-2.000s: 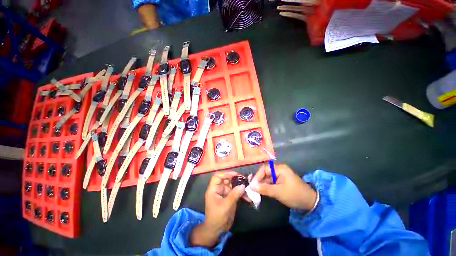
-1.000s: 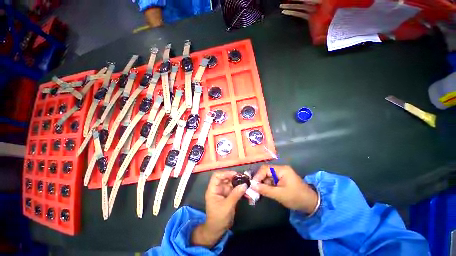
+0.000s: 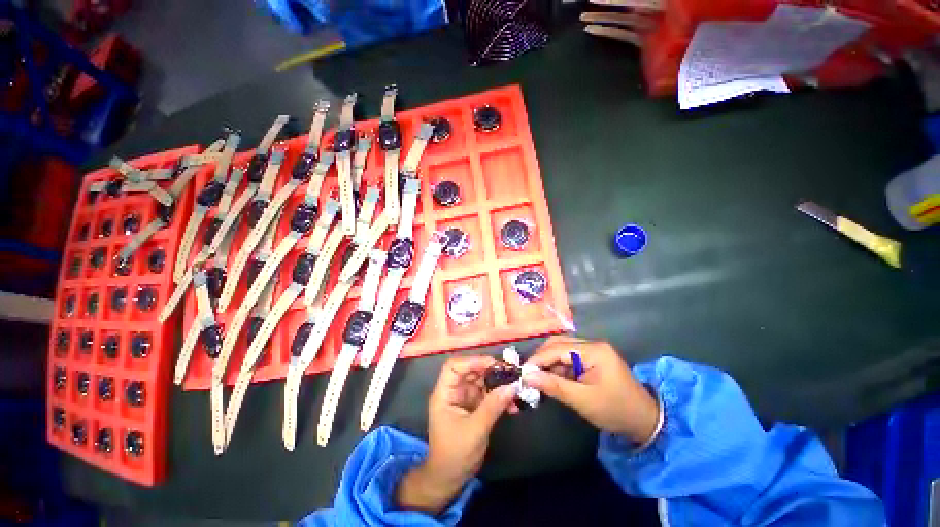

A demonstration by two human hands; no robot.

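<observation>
My left hand (image 3: 461,417) holds a dark round watch head (image 3: 501,377) between thumb and fingers. My right hand (image 3: 596,389) pinches a small crumpled white wipe (image 3: 527,383) against the watch head's right side. A slim blue stick (image 3: 577,363) sticks up between the right hand's fingers; its lower part is hidden by the hand. Just beyond the hands lies an orange-red watch tray (image 3: 503,178) with round watch heads in pockets and several strapped watches (image 3: 409,317) lying across it.
A second orange-red tray (image 3: 155,412) lies at left. A blue cap (image 3: 630,240), a yellow-handled knife (image 3: 869,239) and a white bottle (image 3: 915,194) are at right. A printed sheet (image 3: 737,67), a black fan grille (image 3: 502,29) and another person's blue sleeve (image 3: 387,19) are at the far side.
The wipe and right fingertips have shifted over the watch head's right side. The blue stick has tilted and shows less. The other person's hand at the top has left view.
</observation>
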